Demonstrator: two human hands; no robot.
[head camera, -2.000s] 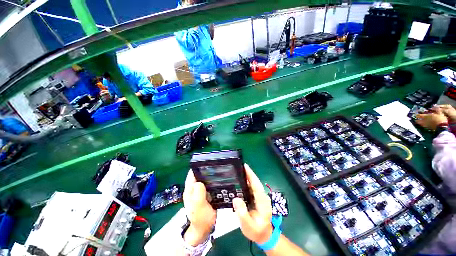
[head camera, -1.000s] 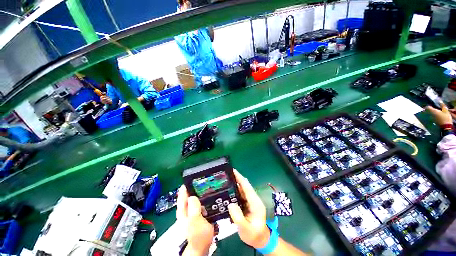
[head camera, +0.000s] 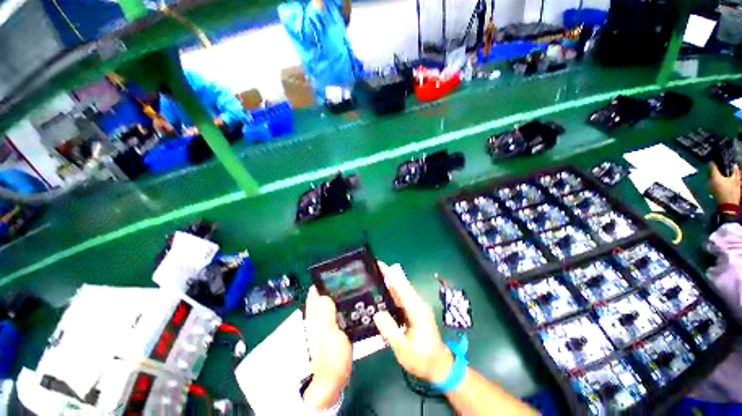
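Note:
A black palm-sized handheld device (head camera: 355, 294) is held over the paper between both hands, its lit screen above a round keypad. My left hand (head camera: 327, 354) grips its left side. My right hand (head camera: 412, 334) grips its right side, with the thumb at the keypad; a bright blue band is on that wrist. A white paper sheet (head camera: 272, 367) lies under the hands. A small white-and-dark board (head camera: 456, 307) with a short red wire lies right of the device. A circuit board (head camera: 272, 294) lies to the left.
A black compartment tray (head camera: 503, 282) of boards is at right. White power supplies (head camera: 114, 341) with red digits and clipped leads are at lower left, near a blue bin (head camera: 239, 281). Open black housings (head camera: 326, 197) line the far belt edge. People work opposite and at right.
The view has shifted a little. The screen, dim two seconds ago, shows a lit coloured display. Both hands still hold the device. The person at right has moved a hand.

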